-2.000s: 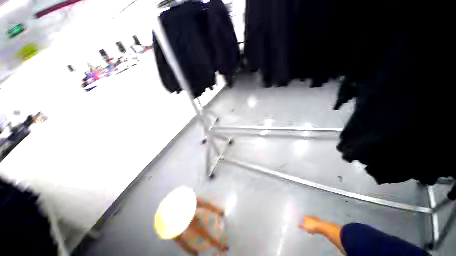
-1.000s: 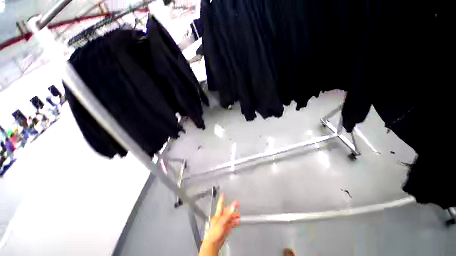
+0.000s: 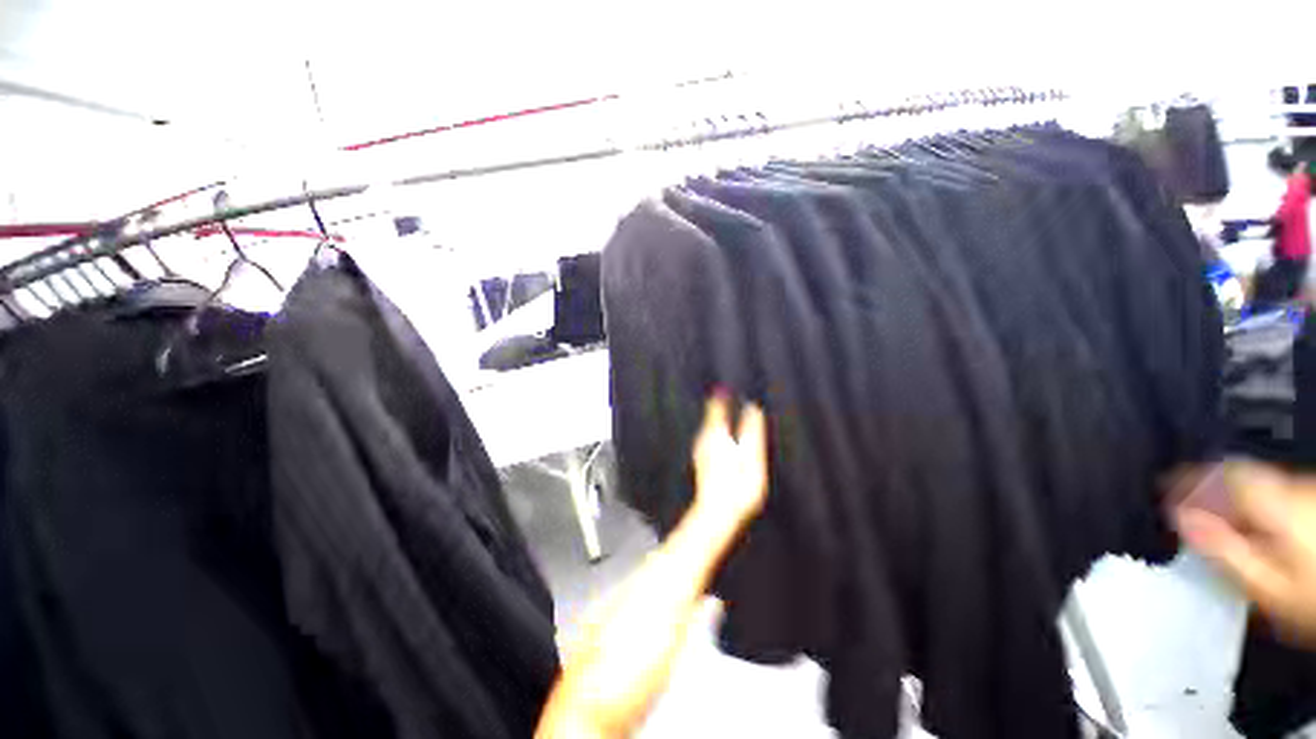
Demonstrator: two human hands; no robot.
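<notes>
Black jackets (image 3: 924, 375) hang close together on hangers along a rail at centre and right. My left hand (image 3: 732, 459) is raised in front of the lower part of the nearest jackets, with its fingers apart and nothing seen in it. Whether its fingertips touch the cloth is not clear. My right hand (image 3: 1253, 531) is blurred at the right edge, beside the lower end of the row. Its fingers look bent, and a small pinkish patch shows at them; I cannot tell if it holds something.
More black jackets (image 3: 390, 477) hang close at the left on the same metal rail (image 3: 505, 171). A white table (image 3: 541, 412) with dark items stands behind the gap. Rack legs (image 3: 1093, 664) stand on the grey floor. A person in red (image 3: 1289, 217) is at the far right.
The view has risen from the floor and rack base to the rail and hangers. My left hand has come up in front of the jackets. My right hand has come in at the right.
</notes>
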